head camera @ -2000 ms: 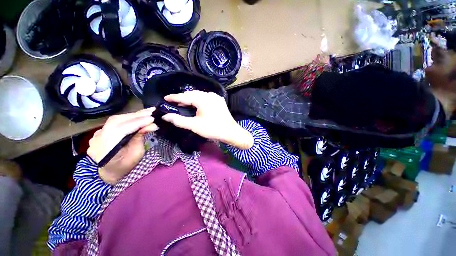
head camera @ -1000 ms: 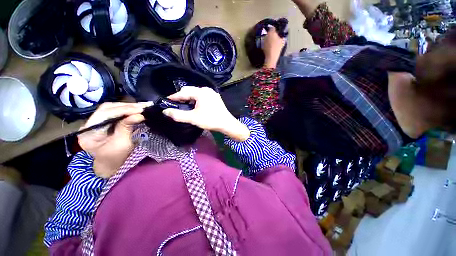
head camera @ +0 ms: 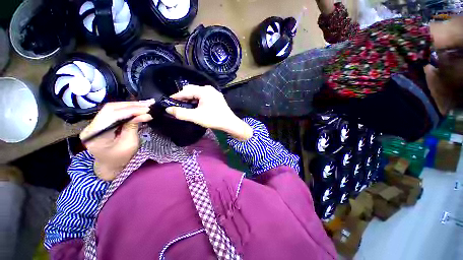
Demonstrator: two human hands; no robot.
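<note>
A black rounded fan housing (head camera: 175, 80) rests against my chest at the bench edge. My left hand (head camera: 112, 139) grips thin dark tweezers (head camera: 104, 133), its fingertips at the housing's near side. My right hand (head camera: 210, 109) holds the housing between thumb and fingers, beside a small glossy black part (head camera: 167, 103). The tweezers' tips and the exact contact point are hidden by my fingers and the dark housing.
Fans with white blades (head camera: 80, 85) and black ribbed grilles (head camera: 219, 53) stand on the bench. A white bowl (head camera: 18, 109) and a bowl of black parts (head camera: 38, 30) are left. Another fan (head camera: 273, 39) and a person (head camera: 365, 76) are right, with stacked fans (head camera: 345, 157) below.
The person at right set a fan on the bench, let go and turned away. My hands and the housing shifted slightly left; the tweezers tilt more flatly than two seconds ago.
</note>
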